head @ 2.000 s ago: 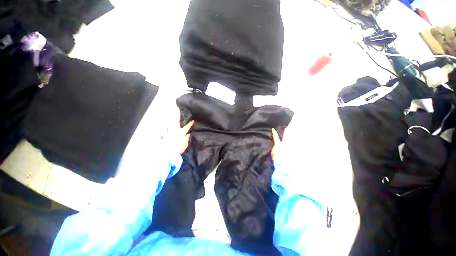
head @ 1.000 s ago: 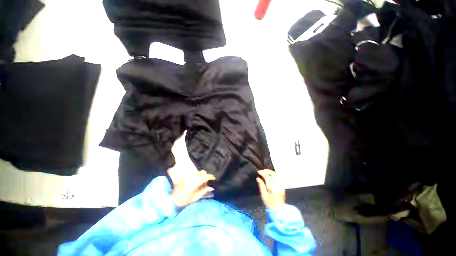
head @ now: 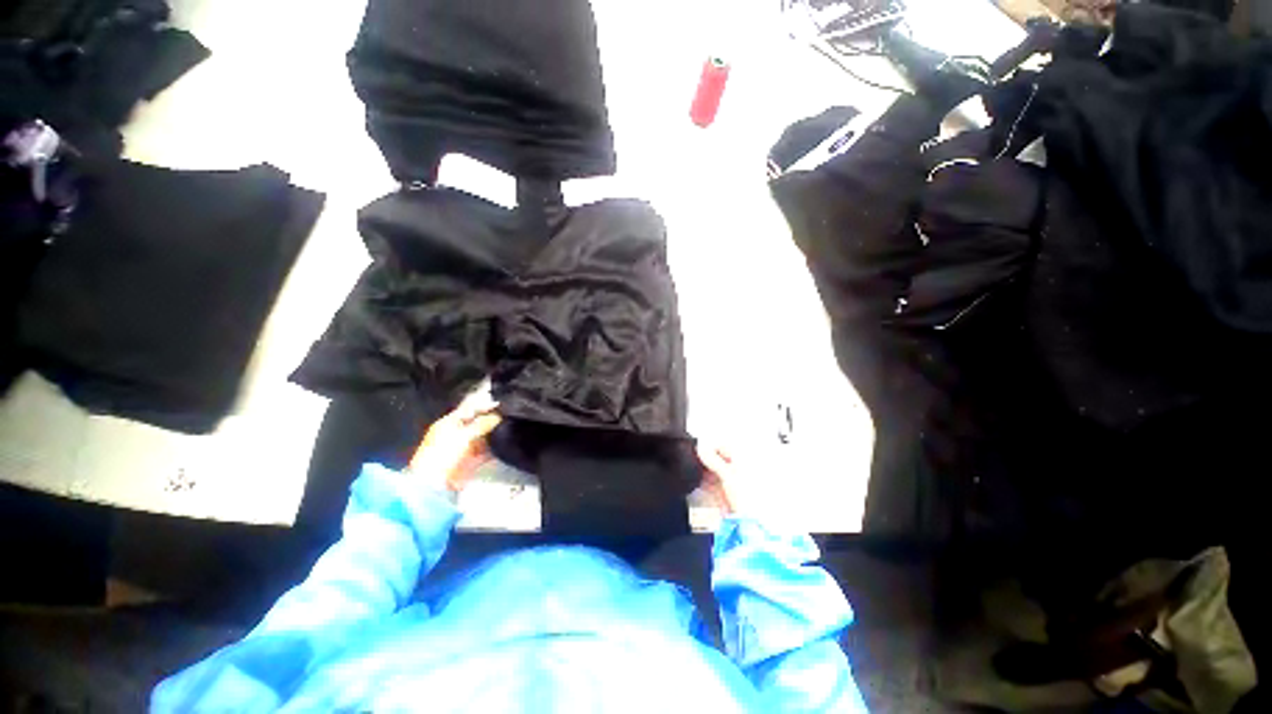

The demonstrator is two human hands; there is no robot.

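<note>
Black trousers (head: 558, 321) lie on the white table in front of me, shiny and wrinkled on top, their wide end away from me. My left hand (head: 458, 441) holds the near edge of one leg part at its left side. My right hand (head: 717, 477) holds the same edge at its right side; its fingers are partly hidden by the cloth. Matt black cloth hangs below this edge over the table's front. The other leg lies at the left. A folded black stack (head: 481, 91) lies just beyond the trousers.
A flat black folded pile (head: 161, 293) lies at left, with a dark heap and a purple-and-white item (head: 31, 142) beyond. A red spool-like cylinder (head: 710, 92) lies beyond right. A large black garment heap (head: 1116, 251) covers the right. Small snips (head: 784, 423) lie near the right front edge.
The view has shifted. The near leg edge has been drawn up and gathered between my hands, uncovering matt cloth under it. My left hand has moved left from the middle, between the legs.
</note>
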